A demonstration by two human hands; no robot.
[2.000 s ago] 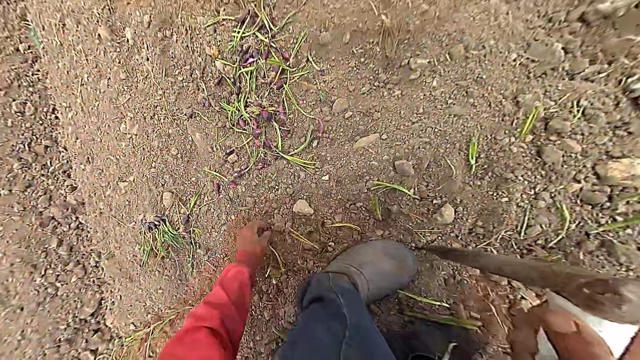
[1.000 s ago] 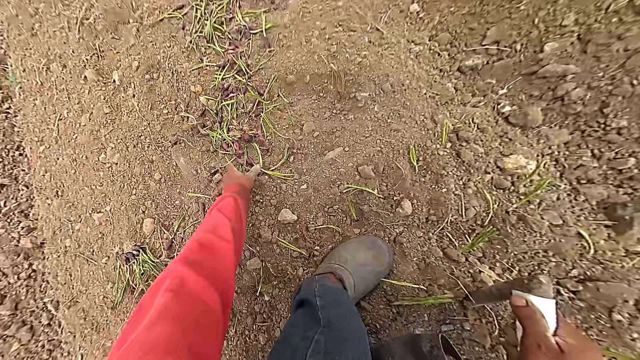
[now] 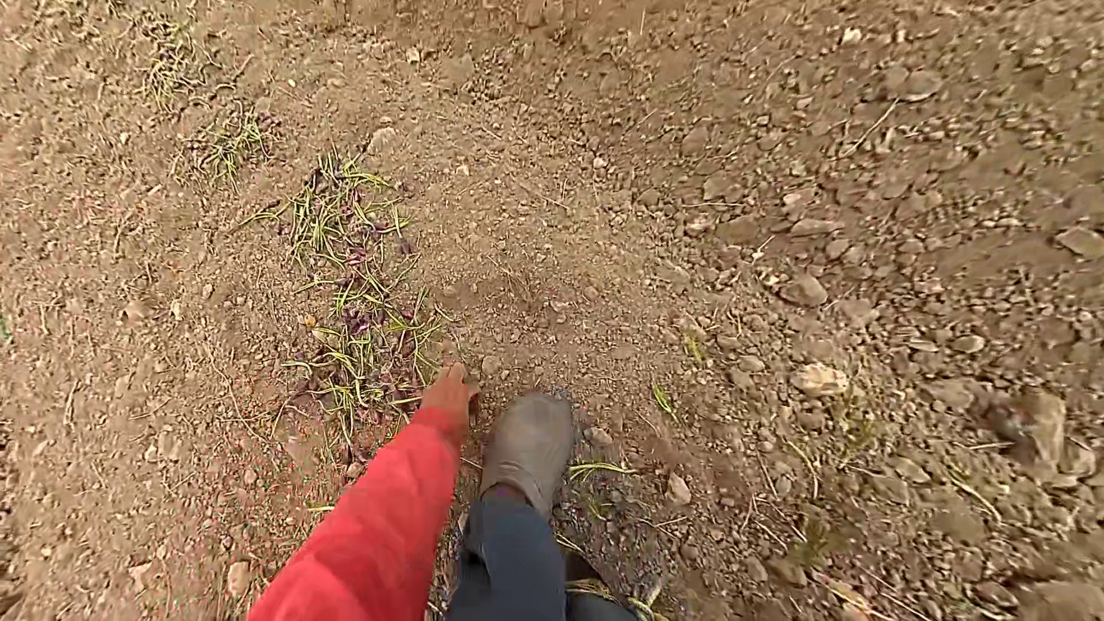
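Note:
My left hand [image 3: 451, 390], in a red sleeve, is at the soil just left of the toe of my grey boot [image 3: 530, 444]. It lies at the right edge of a strewn pile of small purple onion sets with green shoots [image 3: 358, 319]. Its fingertips are blurred, so whether they pinch anything cannot be told. My right hand is outside the frame. A single green seedling [image 3: 664, 402] stands in the soil to the right of the boot, and another green shoot [image 3: 601, 468] is beside the boot.
Smaller bunches of onion sets [image 3: 233, 147] lie on the soil farther up at the left. Stones, one of them pale [image 3: 819, 379], and clods cover the rougher ground at the right. My jeans leg [image 3: 509, 552] and part of a second leg are at the bottom.
My left hand has moved from the lower end of the onion pile to its right edge, near the boot. My right hand, earlier on a wooden-looking handle, has left the view. The view has shifted.

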